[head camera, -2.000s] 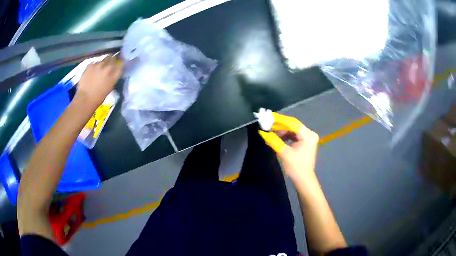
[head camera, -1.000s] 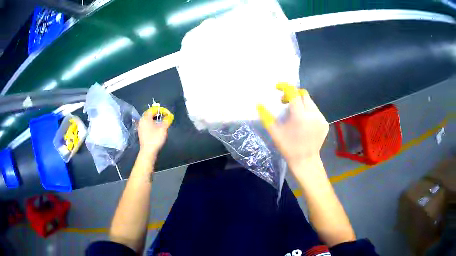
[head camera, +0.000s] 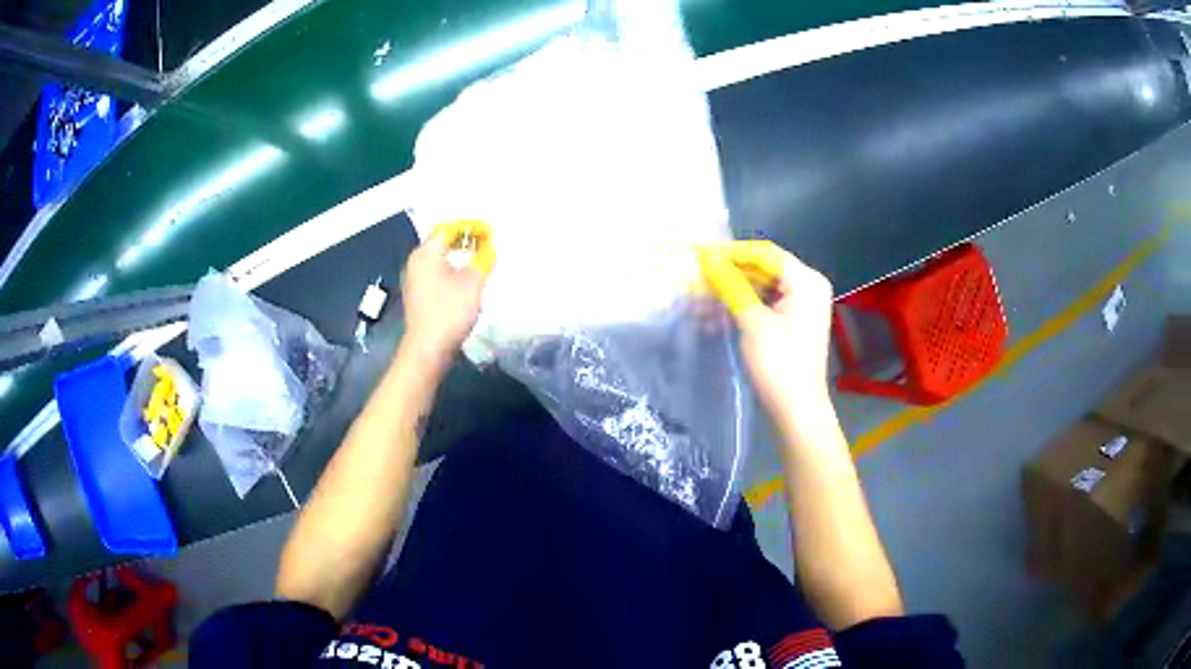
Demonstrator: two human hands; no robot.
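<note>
A large clear poly bag (head camera: 575, 183) full of bright white parts lies in front of me, from the bench over the pale rail. My left hand (head camera: 444, 294), with yellow finger cots, is at its left edge; its fingers are curled around something pale, which I cannot make out. My right hand (head camera: 777, 314) pinches the bag's right edge between thumb and fingers in yellow cots. Glare hides detail at both fingertips. A small white wired module (head camera: 372, 301) lies on the dark bench left of my left hand.
To the left are a smaller poly bag (head camera: 244, 386), a tub of yellow finger cots (head camera: 159, 416) and a blue tray (head camera: 98, 444). A green conveyor (head camera: 261, 131) runs behind. A red stool (head camera: 947, 327) and cartons (head camera: 1097, 490) stand on the floor at right.
My left hand has left the wired module on the bench and moved to the big bag's left edge. My right hand has moved from over the bag to its right edge.
</note>
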